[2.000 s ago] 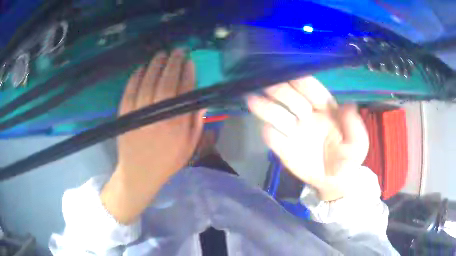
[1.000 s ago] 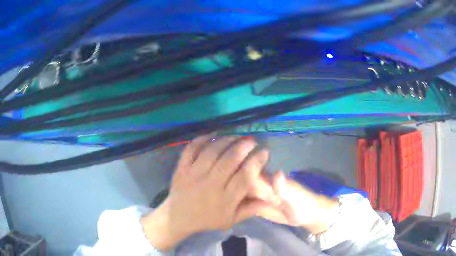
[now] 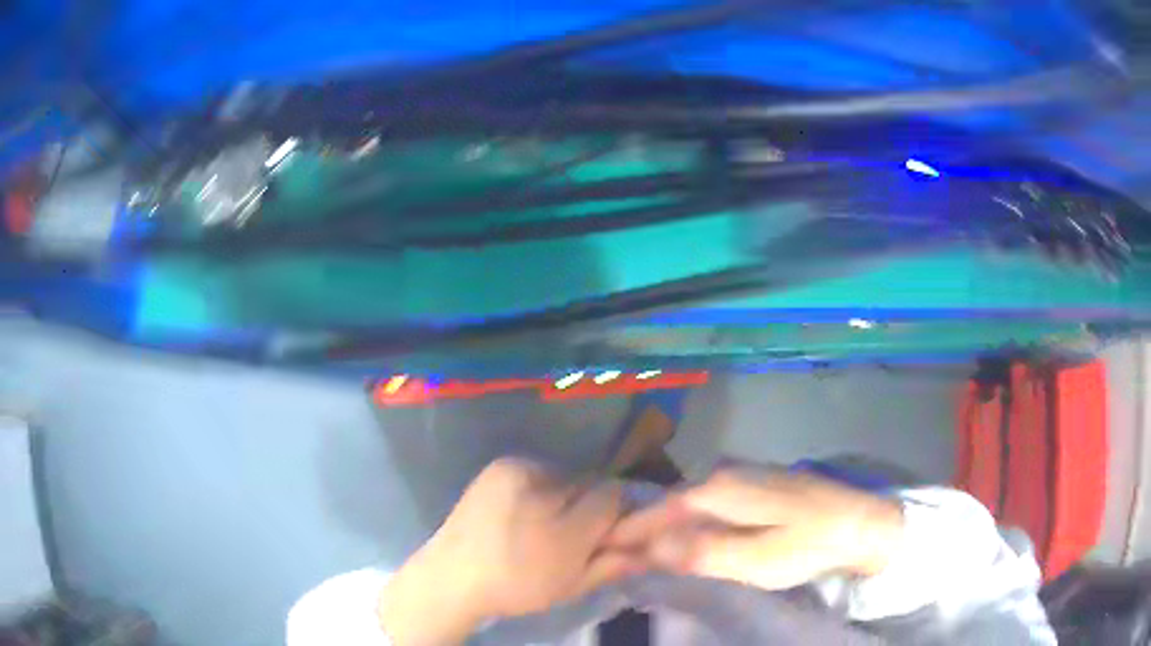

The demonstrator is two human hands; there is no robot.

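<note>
My left hand [image 3: 505,549] and my right hand [image 3: 764,524] are bare and meet low in front of my body, below the shelf edge. Their fingers overlap near the middle and are blurred. I see no item in them, but the space between the palms is hidden. Nearest ahead is a shelf with a green mat [image 3: 379,290]. Dark cords [image 3: 631,303] hang across it. Shiny round pieces [image 3: 240,189] lie blurred at its left end.
A bright light [image 3: 923,167] glows on the shelf at right. Below the shelf edge is a narrow red-orange tray [image 3: 486,389] with small lit spots. Orange-red compartment trays [image 3: 1067,467] stand upright on the floor at right. Part of something blue shows behind my right hand.
My hands have come down from the shelf edge and together, and are now lower than a second ago. The view has shifted, showing more of the lit red-orange tray.
</note>
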